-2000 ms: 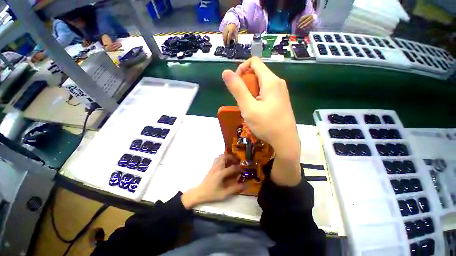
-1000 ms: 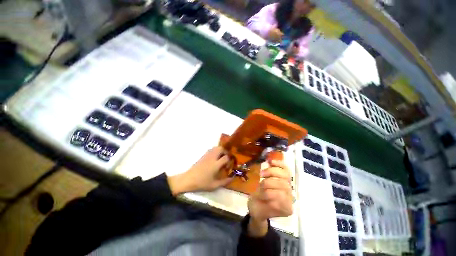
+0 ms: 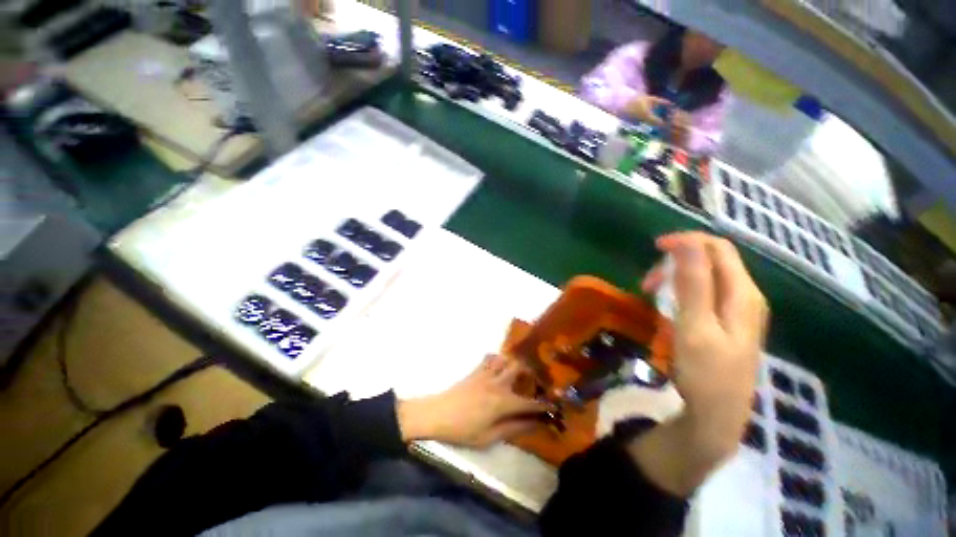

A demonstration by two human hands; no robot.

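The orange toggle press fixture (image 3: pixel 603 304) stands on the white work sheet (image 3: pixel 440 304). Its dark and silver clamp linkage (image 3: pixel 613 362) shows on the upright plate. My left hand (image 3: pixel 472 407) rests at the left side of the base, fingertips at the nest. A small dark part (image 3: pixel 552 417) shows by those fingertips, partly covered; whether the hand grips it is unclear. My right hand (image 3: pixel 713 341) is raised at the right of the fixture with curled fingers. The press handle is hidden, so its grip cannot be told.
A white blister tray (image 3: pixel 220 236) with rows of black parts lies left. Another tray (image 3: pixel 723 493) with black parts lies right, partly behind my right hand. A green conveyor (image 3: pixel 556 215) runs behind. A person in pink (image 3: pixel 618 79) sits opposite by loose black parts.
The camera view has turned and shifted. My right hand has risen from low beside the clamp to beside the top of the fixture. My left hand stays at the base.
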